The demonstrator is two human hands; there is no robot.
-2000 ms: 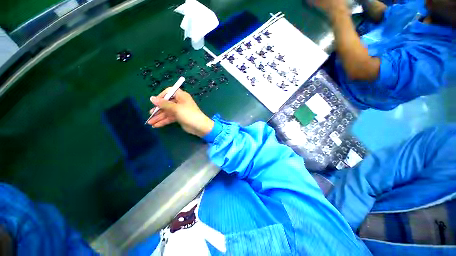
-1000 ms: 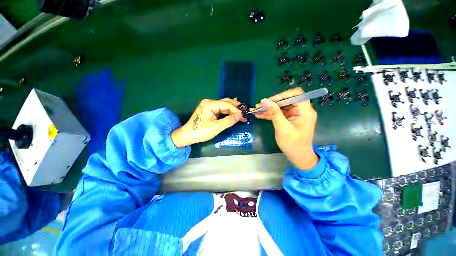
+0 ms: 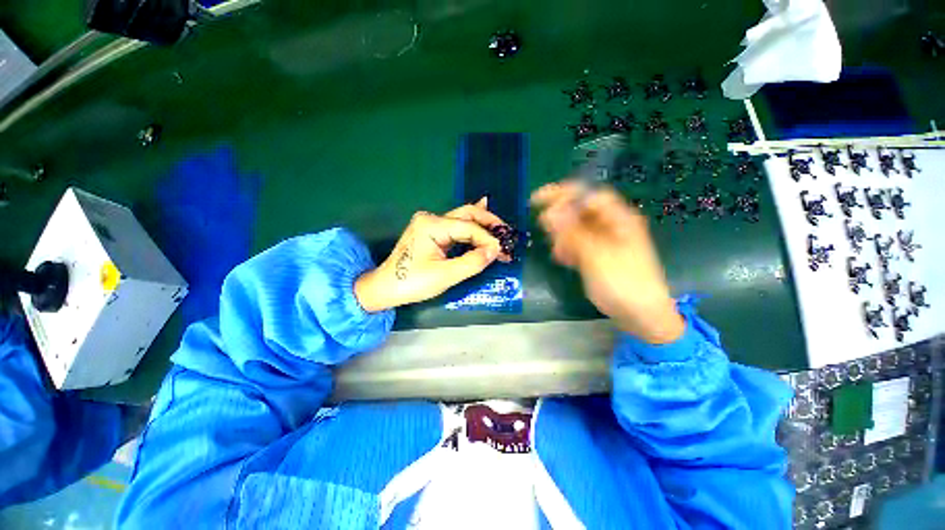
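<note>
My left hand (image 3: 435,257) holds a small dark round unit (image 3: 505,241) between thumb and fingers, over the dark work mat (image 3: 493,171) near its shiny end. My right hand (image 3: 601,248) is just right of it, apart from the unit and blurred by motion. A blurred grey shape that looks like the tweezers (image 3: 603,155) shows above the right fingers. The fingers' exact grip is too blurred to see. Rows of dark modules (image 3: 655,126) lie on the green surface beyond the right hand.
A white board (image 3: 829,300) with more modules is at right, a blister tray (image 3: 808,445) below it. A white cloth (image 3: 790,47) lies upper right. A loose dark unit (image 3: 505,45) is at top centre. A white box (image 3: 98,290) and blue sheet (image 3: 207,202) are at left.
Both hands came together over the mat after the first frame. Since the second, my right hand has moved right, away from the unit, and the tweezers have swung upward. My left hand has barely moved.
</note>
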